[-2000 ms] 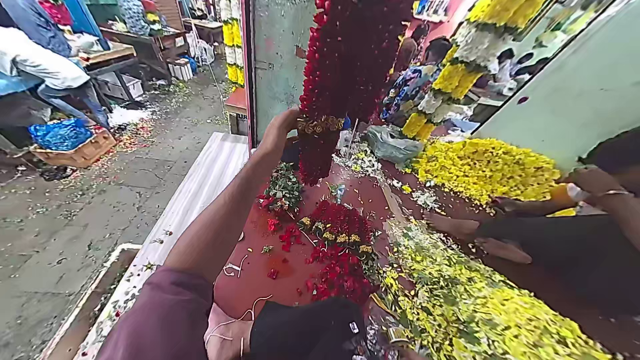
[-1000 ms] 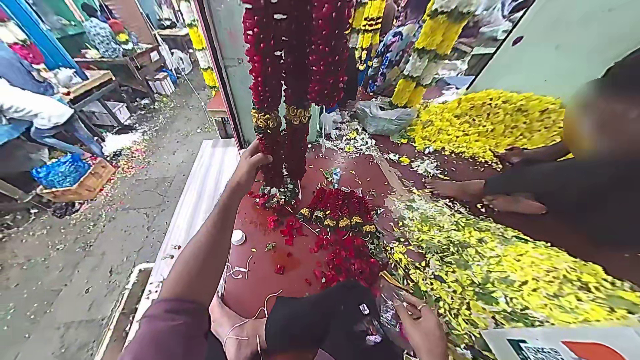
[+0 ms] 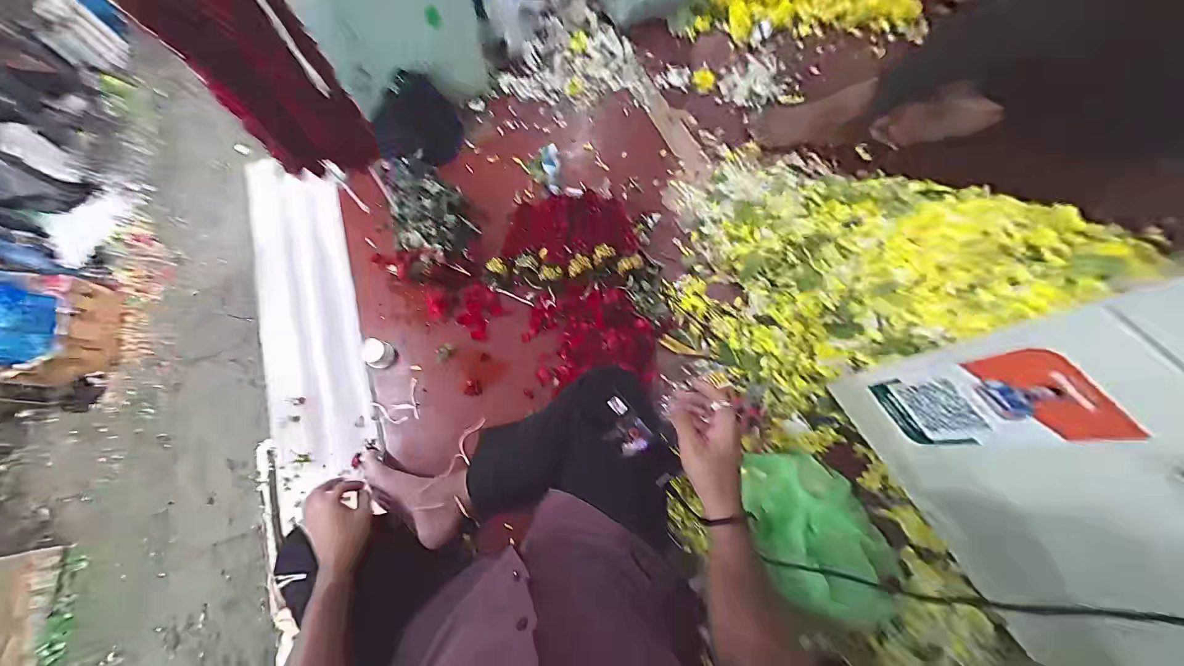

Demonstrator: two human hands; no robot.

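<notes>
My left hand (image 3: 338,523) is low at the left beside my bare foot, thumb and fingertips near each other; blur hides whether thread lies between them. My right hand (image 3: 708,435) is raised at my right knee, fingers bent, near small yellow and red bits; what it holds is unclear. Ahead on the red floor (image 3: 416,319) lie a red petal garland piece (image 3: 573,227) with a row of yellow flowers and loose red petals (image 3: 601,333). A dark red garland (image 3: 268,83) hangs at the upper left. Thin white thread (image 3: 398,407) lies near my foot.
Yellow petals (image 3: 906,259) are heaped at the right, beside a green plastic bag (image 3: 814,536) and a pale panel (image 3: 1045,518) with a printed sticker. Another person's bare feet (image 3: 934,116) are at the upper right. A small white round container (image 3: 377,352) stands by the white ledge (image 3: 301,305).
My left hand has left the hanging red garland and come down beside my foot. My right hand stays near my right knee. The view has tilted down.
</notes>
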